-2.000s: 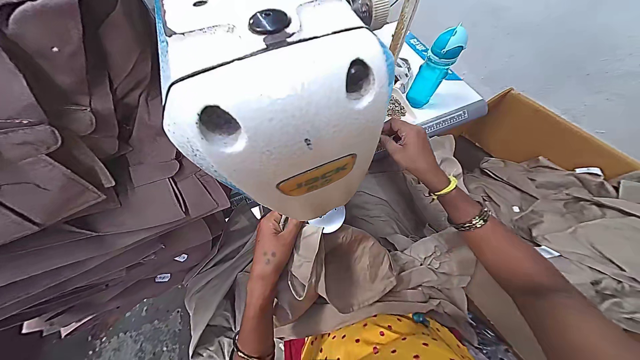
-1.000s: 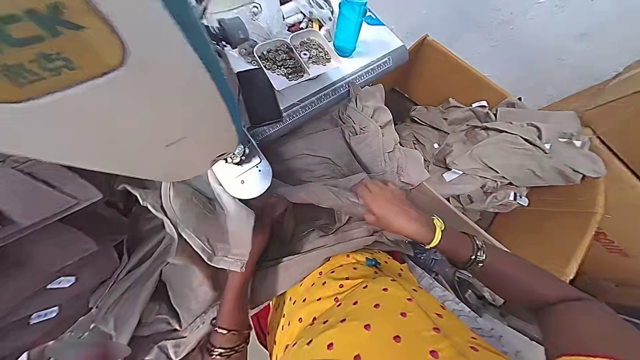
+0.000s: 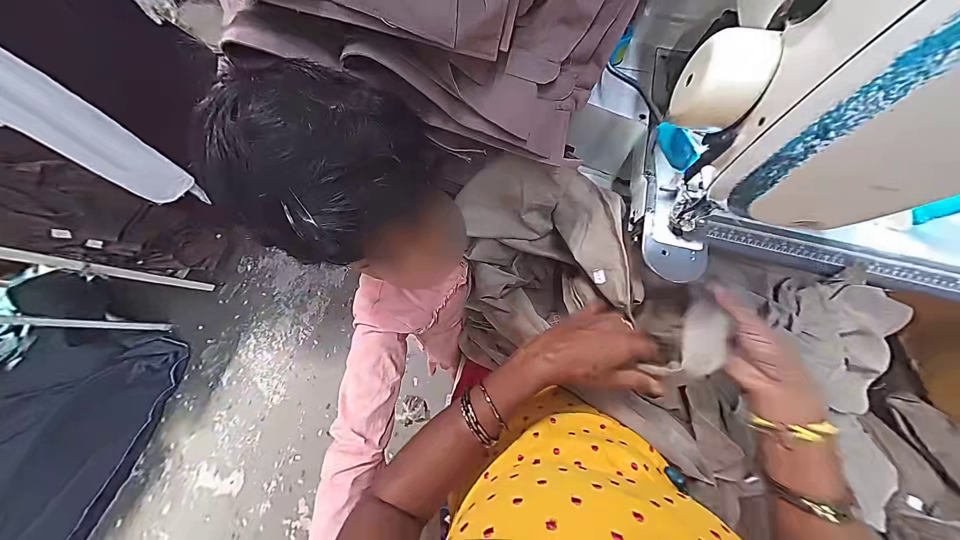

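Observation:
Khaki-brown garment pieces (image 3: 555, 225) are heaped in front of my body, below the sewing machine (image 3: 847, 127). My left hand (image 3: 592, 349) lies over this cloth with its fingers bent toward the right; whether it grips any is blurred. My right hand (image 3: 772, 352), palm turned inward, has a pale cloth piece (image 3: 707, 337) at its thumb and fingers. Both hands are below the rounded end of the machine's free arm (image 3: 675, 259), near the presser foot (image 3: 686, 210). More cloth (image 3: 832, 330) hangs to the right of my right hand.
A person (image 3: 315, 165) in pink clothing is close on my left. Behind them rises a stack of mauve-brown garment pieces (image 3: 480, 82). Dark fabric (image 3: 82, 420) lies at the far left beside the speckled floor (image 3: 232, 390). Part of a cardboard box (image 3: 934, 337) shows at right.
The view has swung strongly left, bringing the person in pink into sight. My left hand, earlier beside the machine's rounded end, is now on top of the cloth in my lap.

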